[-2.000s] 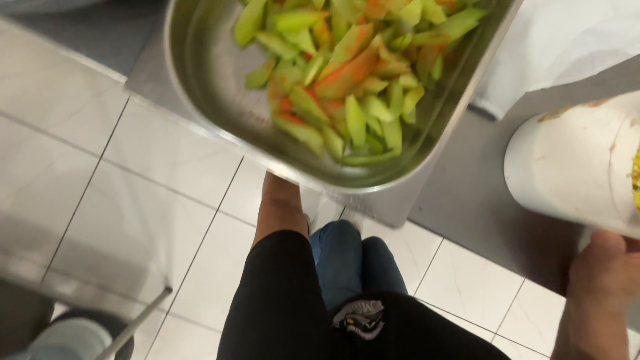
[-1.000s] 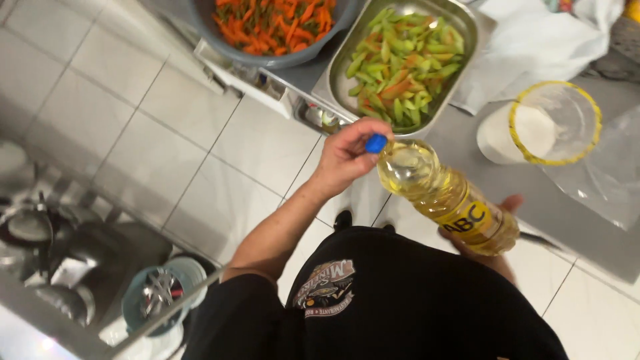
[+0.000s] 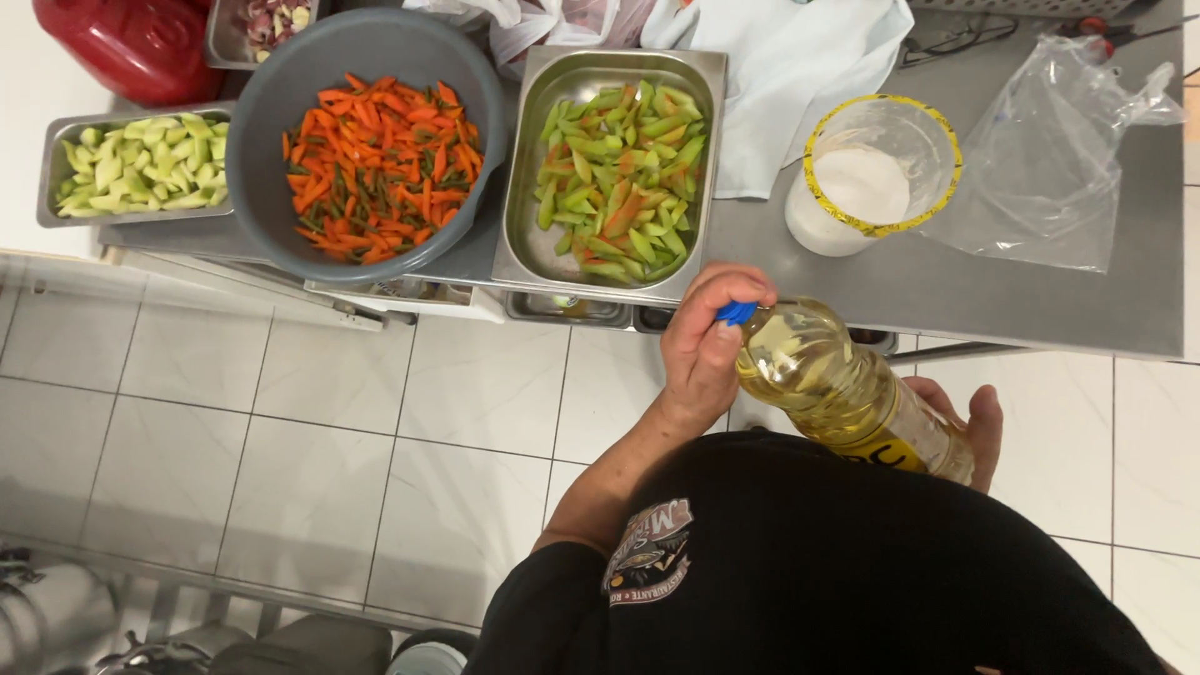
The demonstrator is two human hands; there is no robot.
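A large clear plastic bottle of yellow oil (image 3: 825, 375) is tilted in front of my body. The fingers of my left hand (image 3: 708, 342) are closed on its blue cap (image 3: 737, 312), near the steel pan's front corner. My right hand (image 3: 970, 422) supports the bottle's base end, partly hidden behind it. The steel pan (image 3: 511, 187) holds cut green vegetable pieces (image 3: 623, 178), some tinged orange. To its left stands a grey plastic basin (image 3: 253, 187) with carrot and green bean pieces (image 3: 384, 169).
A steel tray (image 3: 47, 187) of pale green pieces and a red container (image 3: 131, 47) are at the left. Right of the pan lie a white cloth (image 3: 769, 84), a tub of white granules (image 3: 834, 216) and a clear plastic bag (image 3: 1050, 187). The steel counter's edge (image 3: 1031, 337) runs before me.
The oil bottle, absent from view two seconds ago, is in both hands since one second ago. My right hand was by the white tub earlier. The view has shifted.
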